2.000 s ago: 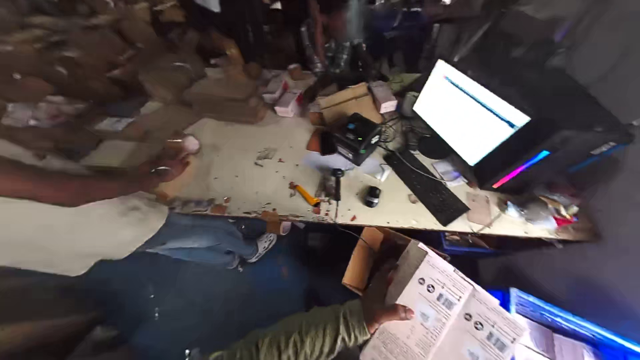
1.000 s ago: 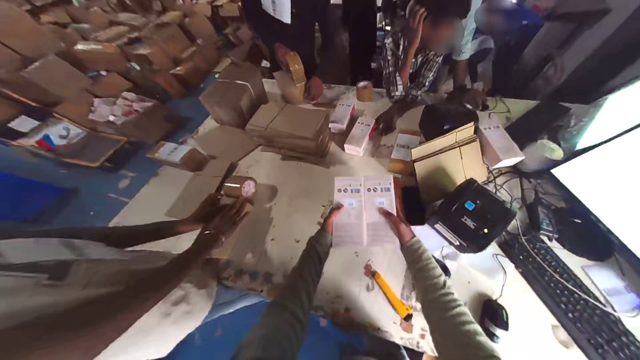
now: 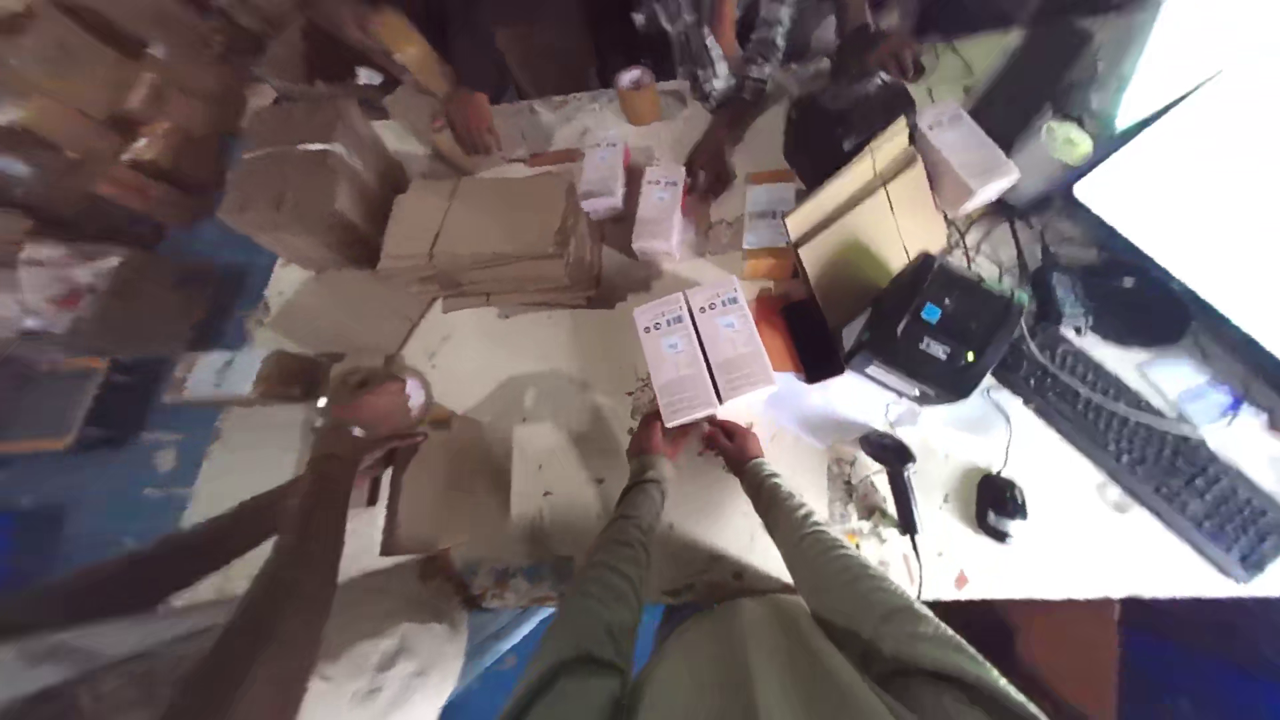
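Observation:
Two white printed cartons, a left one and a right one, lie side by side on the worktable, with a narrow dark gap between them. My left hand is at the near end of the left carton, its fingers close to the lower edge. Just to its right, my right hand is near the lower corners of both cartons. Whether either hand grips a carton cannot be told. A black phone-like object lies on something orange beside the right carton.
A label printer, barcode scanner, mouse and keyboard are at right. Flattened cardboard and more white cartons lie farther back. A co-worker's hands hold a tape roll at left; other people's hands reach in behind.
One second ago my hands held the cartons at their sides; now the hands are at the cartons' near ends. Two seconds ago cartons were at the lower right, below the table edge. The view has swung strongly.

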